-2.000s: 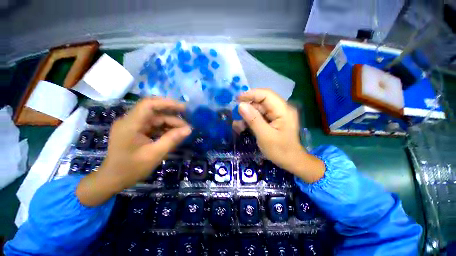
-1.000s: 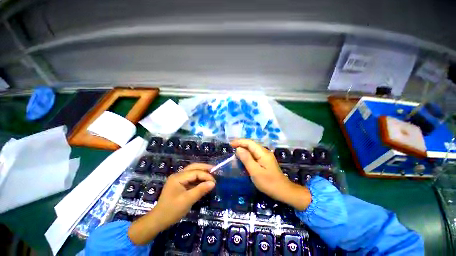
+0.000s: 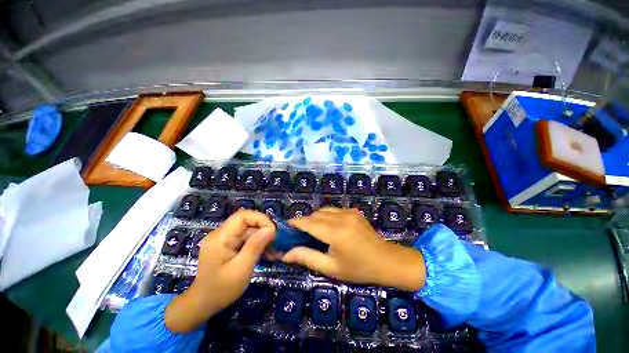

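Observation:
A clear blister tray (image 3: 476,207) with rows of black housings (image 3: 362,311) lies under my hands. My left hand (image 3: 231,258) has its thumb and index finger pinched at the left end of a thin, see-through blue film (image 3: 293,238). My right hand (image 3: 348,248) holds the film's right side between thumb and fingers, just above the middle rows. The film is bent or curled between the hands. Blue film dots (image 3: 321,120) lie on clear film behind the tray. My fingers hide the housings beneath them.
A wooden frame (image 3: 190,109) with white paper pieces (image 3: 141,157) is at the back left. White release paper (image 3: 124,241) lies along the tray's left side. A blue control unit (image 3: 514,155) with a padded block (image 3: 572,150) stands at the back right. A blue item (image 3: 43,129) is far left.
The thin white strip seen edge-on between my hands now shows as blue film. My right hand has moved down and left, turned flatter, and come closer to my left hand. The view has shifted slightly.

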